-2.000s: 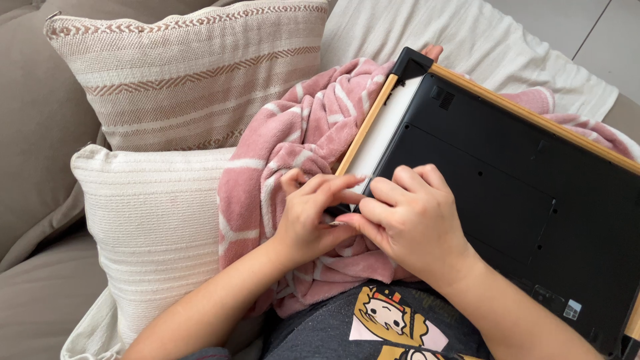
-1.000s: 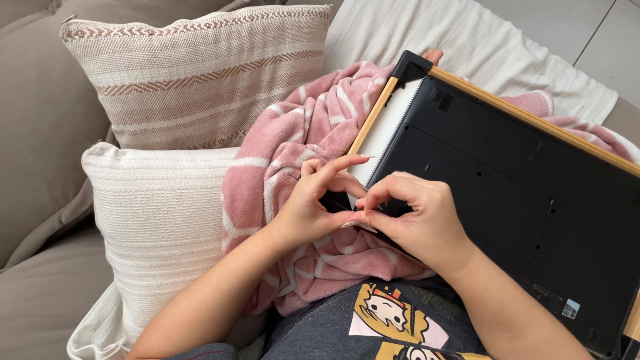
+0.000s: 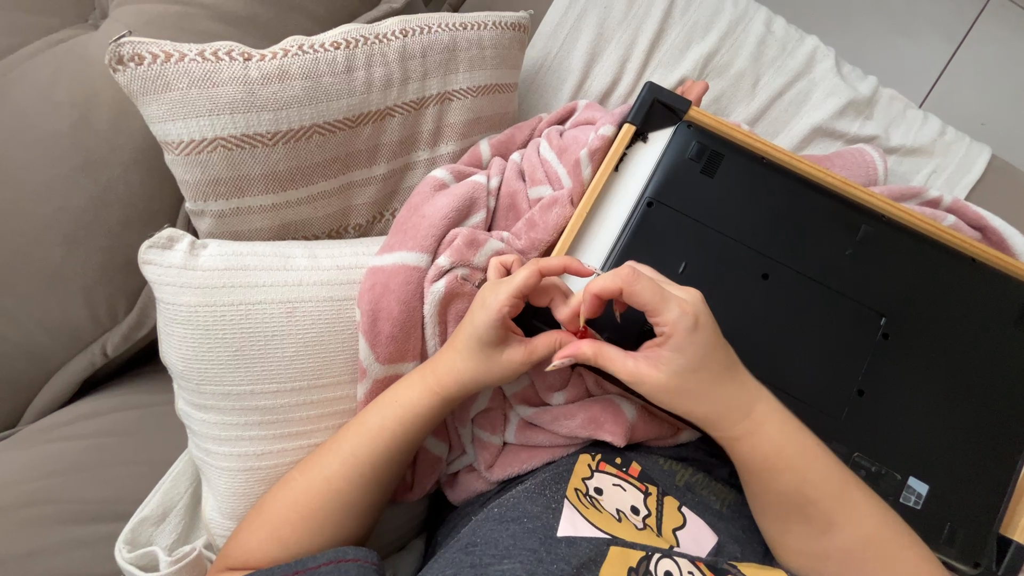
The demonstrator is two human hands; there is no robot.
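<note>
My left hand [image 3: 516, 320] and my right hand [image 3: 660, 336] meet over the near left corner of a black laptop [image 3: 800, 320], which lies underside up on a wood-edged lap tray [image 3: 596, 192] with black corners. A small red thing [image 3: 586, 331] shows between the fingertips of both hands; what it is, I cannot tell. The fingers of each hand are curled, thumbs and index fingers forming loops. Decorated nails show on the right hand. Part of the tray's near left corner is hidden behind the hands.
A pink and white fleece blanket [image 3: 472, 232] lies bunched under the tray. To the left, a striped woven cushion [image 3: 328, 128] and a white ribbed cushion [image 3: 264, 360] rest on a grey-brown sofa [image 3: 80, 200]. A white cloth [image 3: 744, 88] spreads beyond, and bare toes [image 3: 693, 90] show by the tray's far corner.
The fingers of both hands have shifted about the same spot, and the red thing shows now between them. The laptop and tray have not plainly moved.
</note>
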